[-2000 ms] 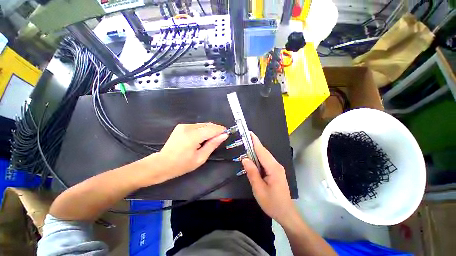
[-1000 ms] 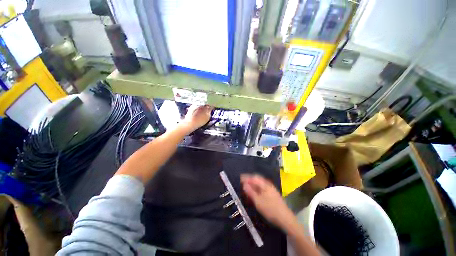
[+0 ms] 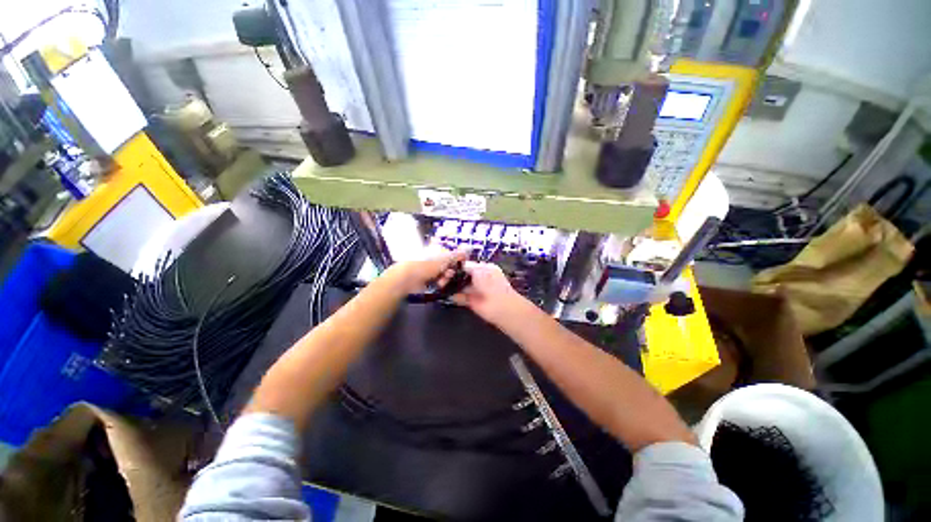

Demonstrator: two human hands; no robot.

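Observation:
My left hand (image 3: pixel 434 270) and my right hand (image 3: pixel 483 290) are close together at the front edge of the press. Both are closed on a bunch of black cable ends (image 3: pixel 451 282) between them; the ends are partly hidden by my fingers. The shiny mold (image 3: pixel 480 237) lies just behind my hands, under the press. The silver loading bar (image 3: pixel 558 431) lies on the black mat, right of centre, with several pegs or connectors pointing left. Black cables (image 3: pixel 357 400) run faintly across the mat.
The pale green crosshead (image 3: pixel 551 194) hangs over the mold. Coiled black cables (image 3: pixel 255 296) lie at left. A white tub (image 3: pixel 852 449) with black lattice scrap stands at lower right. A yellow tray (image 3: pixel 682 347) and the control panel (image 3: pixel 686 143) are right of the press. An open carton (image 3: pixel 92 449) is at lower left.
The loading bar was in my hands, then lay on the mat. My left hand has gone to the mold and pulled back slightly. My right hand has moved up to join it at the cable ends.

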